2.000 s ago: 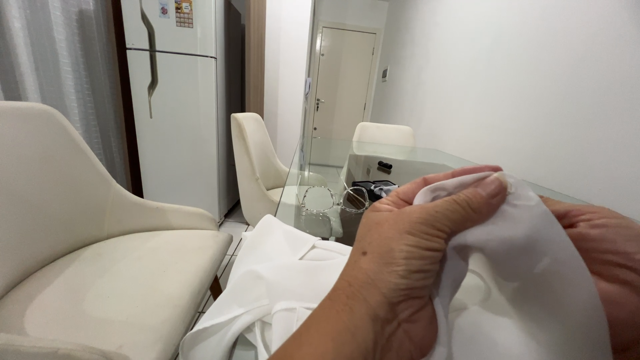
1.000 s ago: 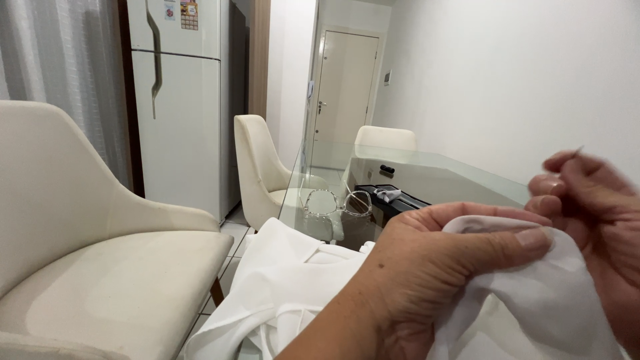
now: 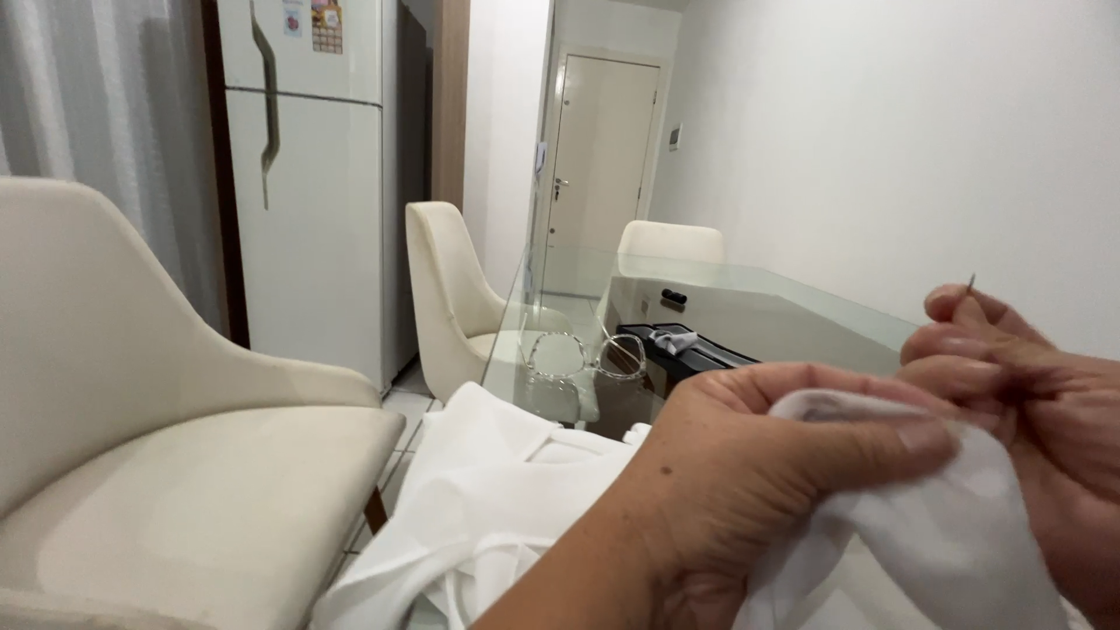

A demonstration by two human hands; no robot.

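My left hand (image 3: pixel 770 464) pinches a folded edge of white fabric (image 3: pixel 945 525) between thumb and forefinger. From there the cloth hangs down at the lower right. Behind and to the right of it, my right hand (image 3: pixel 1006 367) holds a thin sewing needle (image 3: pixel 971 283) between thumb and forefinger, its tip pointing up. No thread can be made out. More of the white fabric (image 3: pixel 499 490) lies in loose folds left of my left forearm, over the near edge of the glass table.
On the glass table (image 3: pixel 752 284) are clear-framed eyeglasses (image 3: pixel 586 356), an open black case (image 3: pixel 717 354) with a grey cloth (image 3: pixel 674 341), and a small black object (image 3: pixel 674 297). A cream chair (image 3: pixel 201 437) stands close at left; two more are beyond, near a white refrigerator (image 3: pixel 315 219).
My right hand was close behind the fabric two seconds back, then came up beside it. The needle now shows clearly above its fingertips. My left hand keeps its pinch on the cloth.
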